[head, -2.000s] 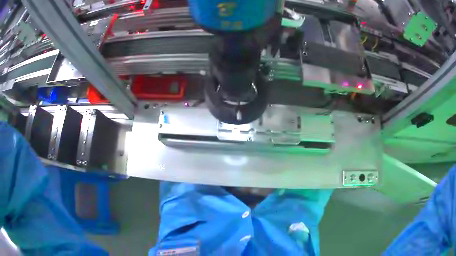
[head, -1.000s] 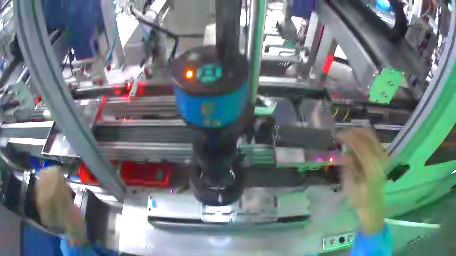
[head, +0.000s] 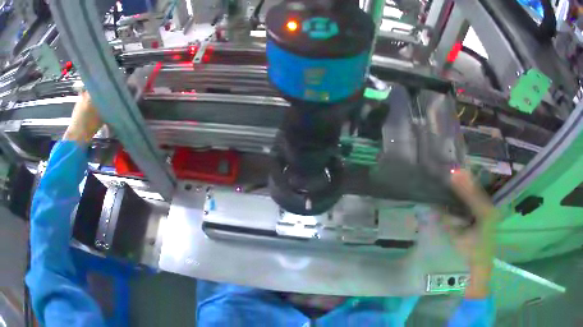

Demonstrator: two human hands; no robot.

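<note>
My right hand (head: 472, 220) is blurred at the right of the table, its thumb and fingers around the right end of a dark flat plate (head: 415, 182). The plate is blurred and tilted above the table's back edge, right of the black lens (head: 305, 185). My left hand (head: 84, 118) reaches to the conveyor rails at the far left. The frame post partly hides its fingers, so any hold is unclear. The silver fixture (head: 300, 225) sits below the lens on the metal table (head: 256, 262).
A blue-banded camera cylinder (head: 316, 73) stands above the lens. Grey frame posts (head: 118, 102) rise on both sides. Red bins (head: 204, 165) lie behind the table. Dark magazines (head: 110, 214) stand at left. A button box (head: 447, 281) is at the front right corner.
My left hand has moved from above the magazines up to the left rails. My right hand has come down and nearer, with the dark plate now showing tilted in it. The view has tilted down.
</note>
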